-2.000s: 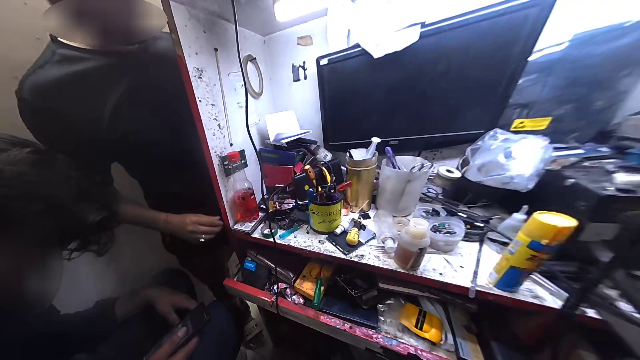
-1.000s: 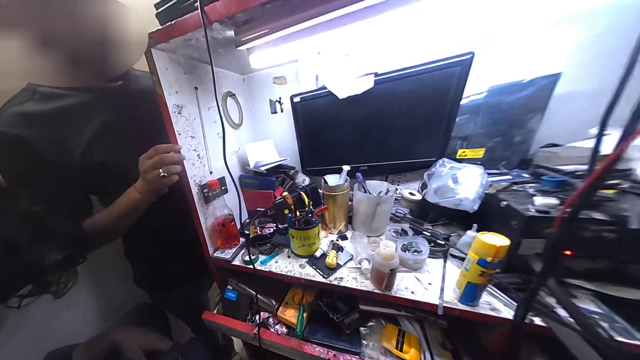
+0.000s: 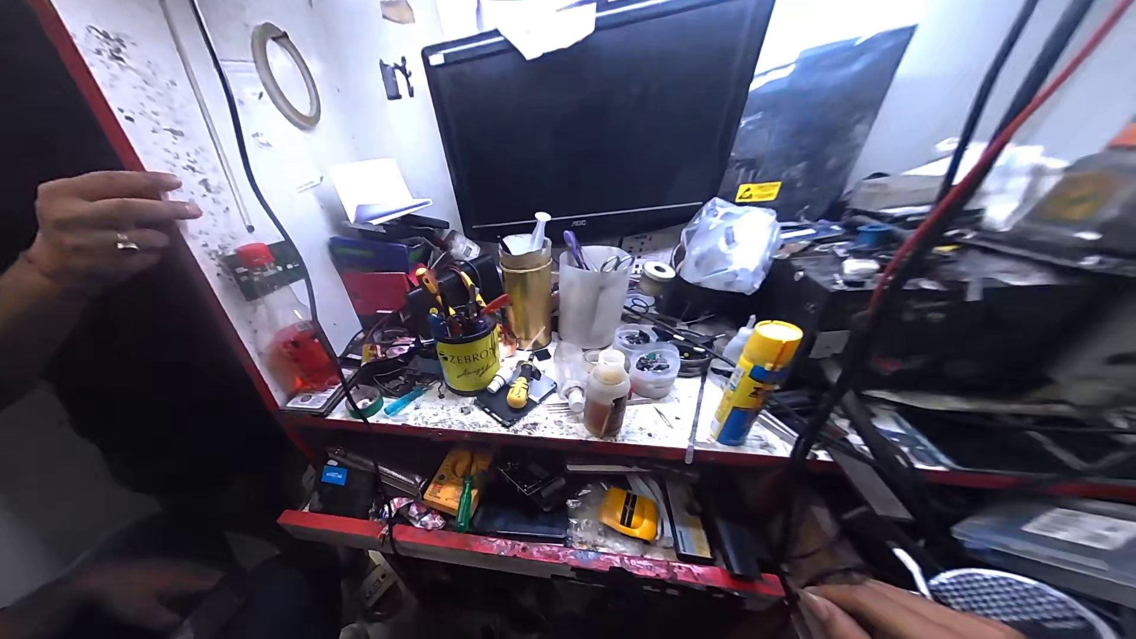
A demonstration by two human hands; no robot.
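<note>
My right hand is at the bottom right edge, partly cut off, its fingertips closed on a thin black cable. Thicker black cables and a red cable hang across the right side above it. Close to that hand are the red drawer edge and a white patterned mesh object. My left hand does not show. On the shelf above stand a yellow and blue spray can, a bottle of brown liquid, and a yellow-green cup of screwdrivers and pliers.
Another person's hand with a ring is beside the left panel; that person's lower hand is blurred. A dark monitor stands behind a gold cup and a white cup. The open drawer holds a yellow tape measure and a green screwdriver.
The other person's ringed hand has risen from near the shelf edge to the side panel. Cables have come into view on the right, and my right hand now shows. The view has shifted closer.
</note>
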